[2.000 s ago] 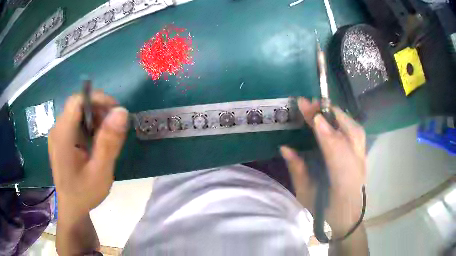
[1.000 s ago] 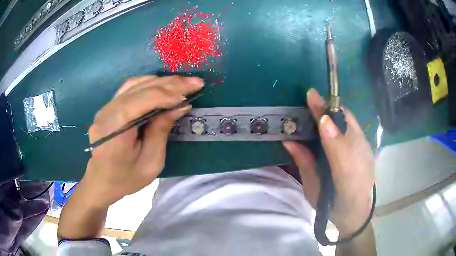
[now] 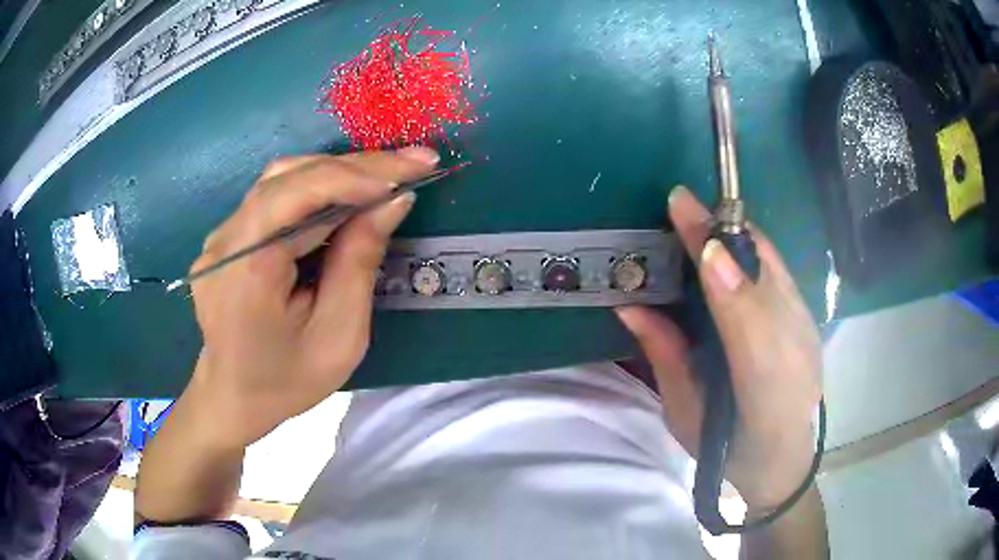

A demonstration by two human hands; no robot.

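My left hand (image 3: 301,263) pinches slim tweezers (image 3: 274,238) above the left part of a silver-grey strip (image 3: 526,243). A tiny red wire piece (image 3: 462,165) shows at the tweezer tips, beyond my fingertips. The strip lies on the green mat with round parts (image 3: 493,273) in a row; my left hand hides its left end. My right hand (image 3: 756,350) holds a soldering iron (image 3: 725,148), its tip pointing away from me, and is at the strip's right end. A pile of red wires (image 3: 397,93) lies beyond the strip.
A black stand with a tray of silvery crumbs (image 3: 876,142) and a yellow sponge (image 3: 962,170) is at the right. A whitish packet (image 3: 90,249) lies at the left, with a thin strand near it. Other loaded strips (image 3: 181,53) lie at the far left edge.
My left hand has moved from the left side to over the strip, and the tweezers now point toward the red pile with a red piece at the tips. My right hand keeps the iron.
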